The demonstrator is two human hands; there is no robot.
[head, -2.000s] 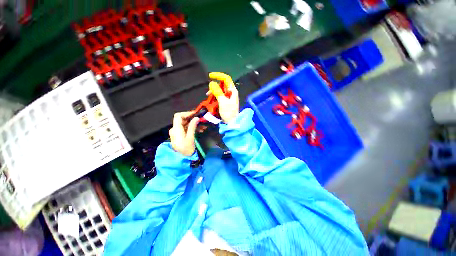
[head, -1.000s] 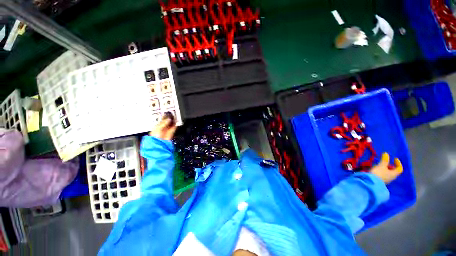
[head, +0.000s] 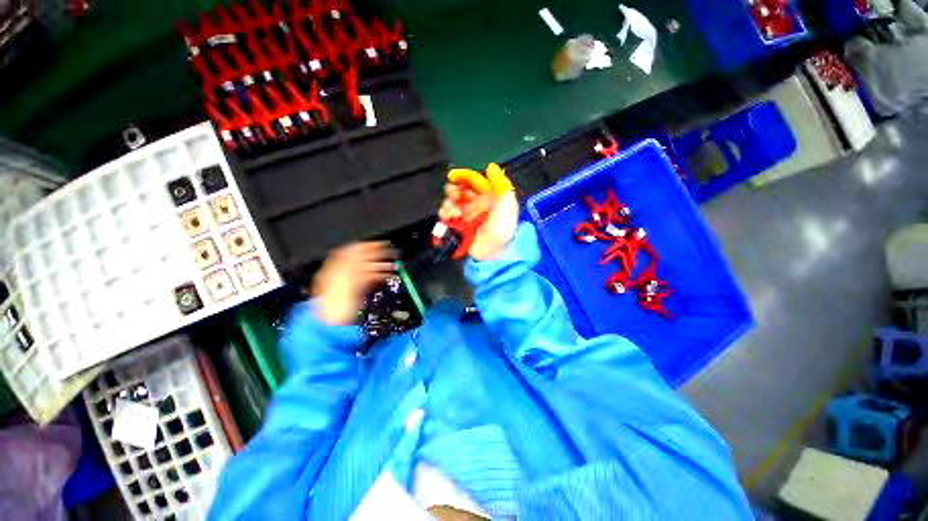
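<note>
My right hand (head: 490, 219), with yellow-orange finger coverings, holds a red spring clamp (head: 464, 222) with a black piece at its lower end. My left hand (head: 351, 280) is blurred just left of the clamp, over a crate of shiny black parts (head: 387, 313); whether it holds anything cannot be told. The white blister tray (head: 112, 244) on the left holds black square parts (head: 182, 190) and copper-faced squares (head: 206, 252) near its right side. Red clamps (head: 290, 61) stand in rows in the black compartment tray (head: 336, 188).
A blue plastic bin (head: 702, 295) at the right holds several loose red clamps (head: 621, 244). A second part-filled tray (head: 163, 463) is at the lower left. Crumpled scraps (head: 580, 56) lie on the green bench. Blue stools (head: 865, 425) stand at the far right.
My right hand has moved from the blue bin to the middle and now holds a red clamp. My left hand has left the white tray and moved toward the clamp. The view has shifted.
</note>
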